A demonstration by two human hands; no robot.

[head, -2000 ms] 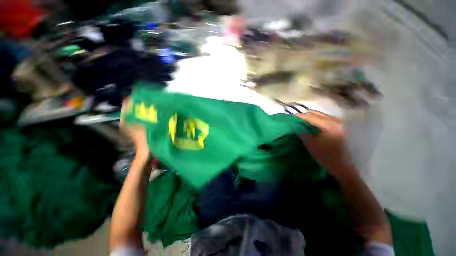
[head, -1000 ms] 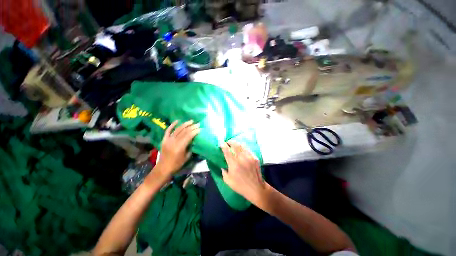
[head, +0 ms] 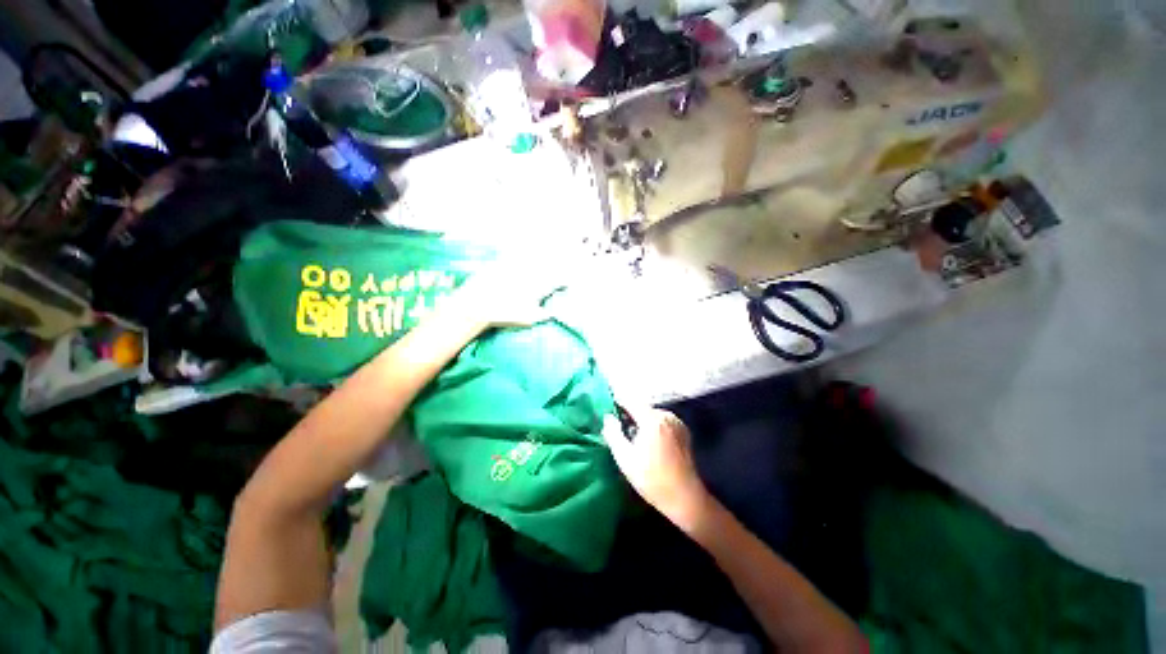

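Note:
A green garment (head: pixel 512 409) with yellow lettering on its left part and a small logo on its front part lies over the table edge, left of the needle area. My left hand (head: pixel 524 304) is on the garment near the presser foot (head: pixel 628 238), its fingers washed out by lamp glare. My right hand (head: pixel 650 450) pinches the garment's right edge below the table edge, with a small dark thing at its fingers. The cream sewing machine (head: pixel 793 160) marked JACK stands behind. Scissors (head: pixel 795 317) with dark loop handles lie right of the hands.
A dark bottle with a blue cap (head: pixel 313 134), a round basin (head: pixel 380 105) and a clear bottle (head: pixel 496 77) stand behind. A black cloth pile (head: pixel 217 230) is at left. Green cloth heaps lie at lower left (head: pixel 115 511) and lower right (head: pixel 997 575). A small parts tray (head: pixel 965 243) is at right.
The garment has been turned and spread, so its lettering and logo now show. My left hand has moved right and up towards the needle. My right hand has moved down to the garment's right edge.

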